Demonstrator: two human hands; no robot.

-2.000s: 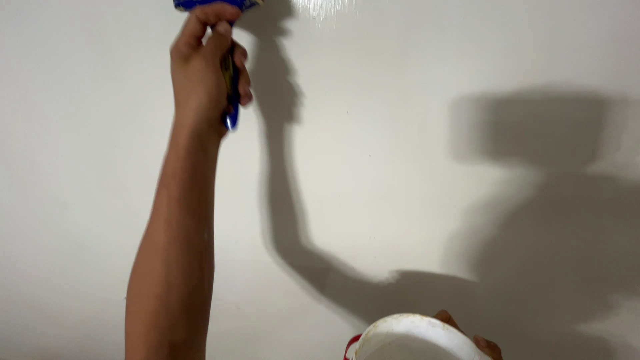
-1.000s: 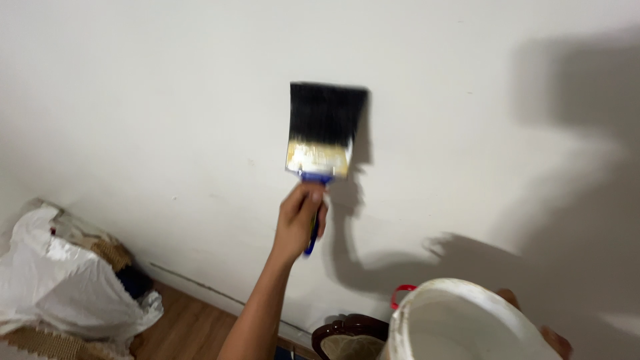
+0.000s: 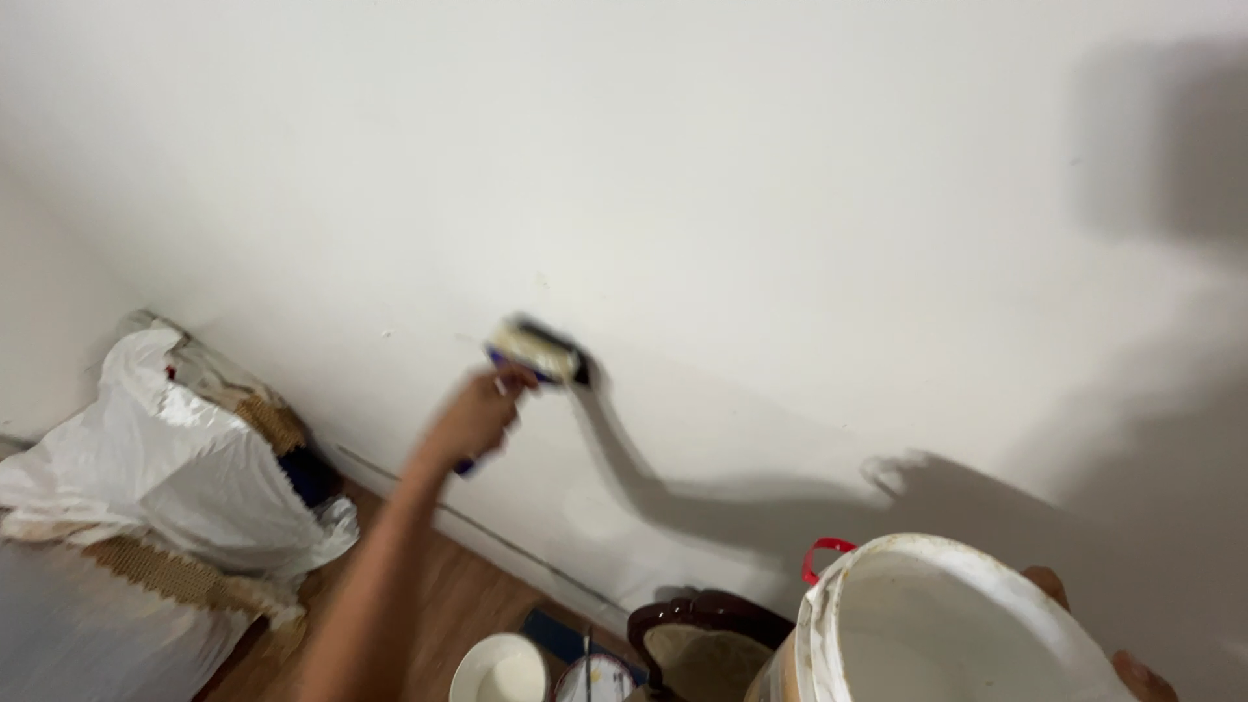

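A wide paintbrush (image 3: 541, 349) with dark bristles, a pale ferrule and a blue handle meets the white wall (image 3: 731, 195) low down. Its handle is gripped by my left hand (image 3: 478, 419), slightly blurred. At the lower right, fingers of my right hand (image 3: 1092, 624) curl round the far rim of a white plastic bucket (image 3: 819, 624) with a red handle piece; the palm is hidden behind it. Pale walls show inside the bucket, and its bottom is out of view.
White plastic bags (image 3: 175, 458) with woven material lie at the left by the wall. On the wooden floor (image 3: 468, 595) stand a white bowl (image 3: 500, 671) and a second round container (image 3: 597, 680). A dark wood-framed chair back (image 3: 717, 609) rises beside the bucket.
The left hand has brought the brush down the wall, and its bristles, pointing up one second ago, now slant to the right. The view has tilted down. The bucket is still held.
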